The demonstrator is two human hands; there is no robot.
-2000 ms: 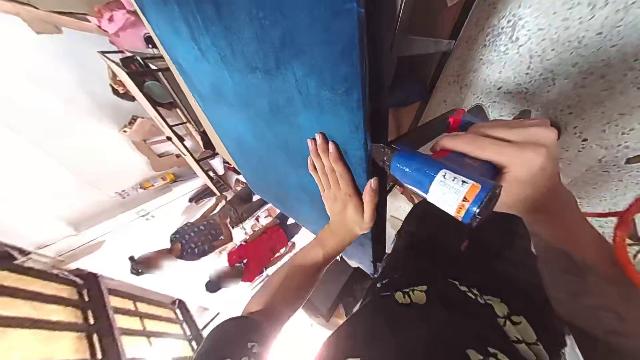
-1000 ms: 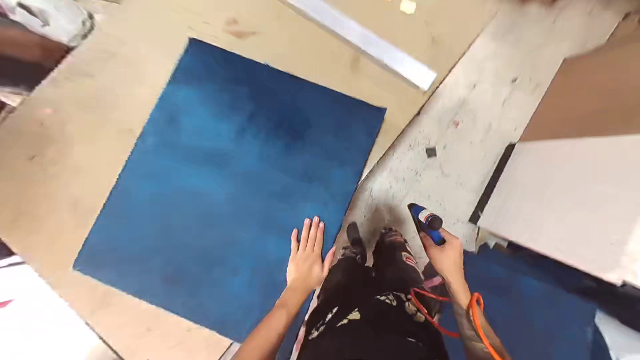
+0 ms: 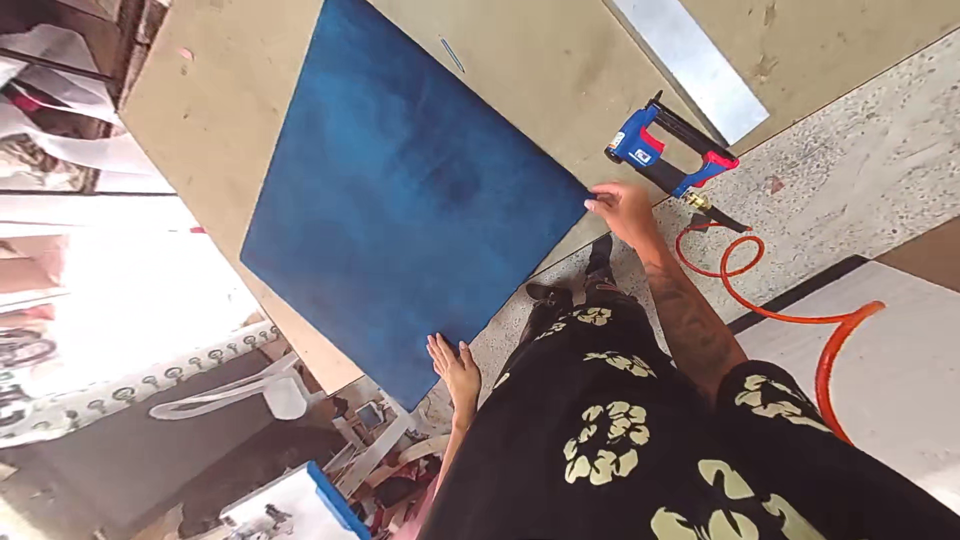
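A flat blue panel (image 3: 420, 187) lies on a tan work table (image 3: 195, 90), its lower left corner reaching past the table's edge. My left hand (image 3: 456, 371) rests on the panel near its lower edge, fingers spread. With thumb and fingers, my right hand (image 3: 621, 211) pinches the panel's right corner. Just beyond that hand, a blue and red pneumatic stapler (image 3: 667, 150) lies on its side at the table's edge, with an orange coiled air hose (image 3: 772, 315) running from it past my right forearm.
A whitish flat bar (image 3: 694, 67) lies on the table at the upper right. A thin blue stick (image 3: 451, 54) is beside the panel. Speckled floor (image 3: 840, 157) runs along the table. A large pale board (image 3: 862, 360) is at the right, and scraps (image 3: 382, 450) are heaped below the table's end.
My right hand has let go of the stapler, which now lies on the table, and has taken the panel's corner. My left hand is still on the panel. The view has shifted strongly.
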